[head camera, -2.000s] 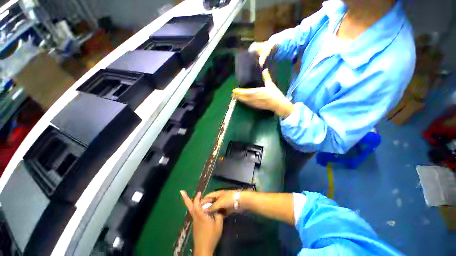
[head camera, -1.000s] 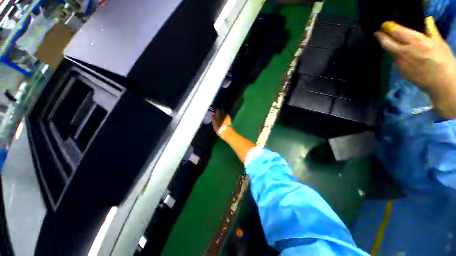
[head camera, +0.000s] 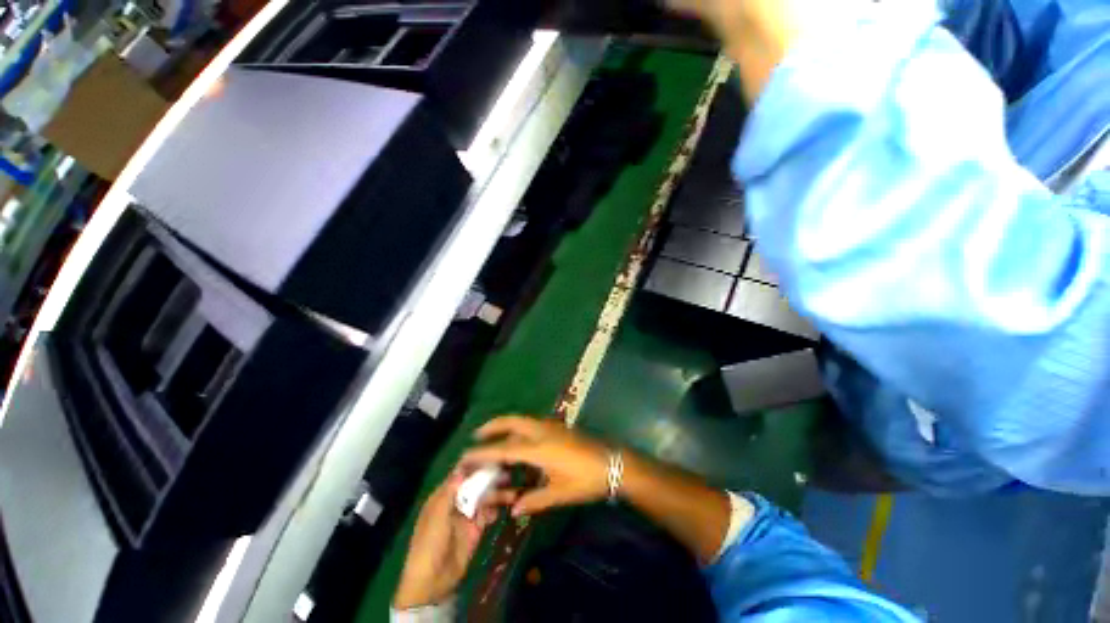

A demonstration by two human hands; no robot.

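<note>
My left hand (head camera: pixel 441 543) and my right hand (head camera: pixel 554 460) are together at the lower centre, fingers closed around a small white charger plug (head camera: pixel 477 492). The right wrist has thin bracelets. Several other white charger plugs (head camera: pixel 429 403) sit in a row among dark items, between the pale rail and the green surface. The plug's prongs cannot be made out.
Open black box bases (head camera: pixel 164 353) and grey-black lids (head camera: pixel 274 164) stand beyond the pale rail (head camera: pixel 402 319). A scuffed strip (head camera: pixel 596 347) crosses the green surface. Stacked dark boxes (head camera: pixel 700 268) lie right of it. Another person's blue sleeve (head camera: pixel 901 243) reaches across the upper right. A dark rounded shape is at the bottom.
One hand was reaching to the plug row beside the rail; now both hands are together around a plug, lower down. The other person's arm has moved left and forward across the view.
</note>
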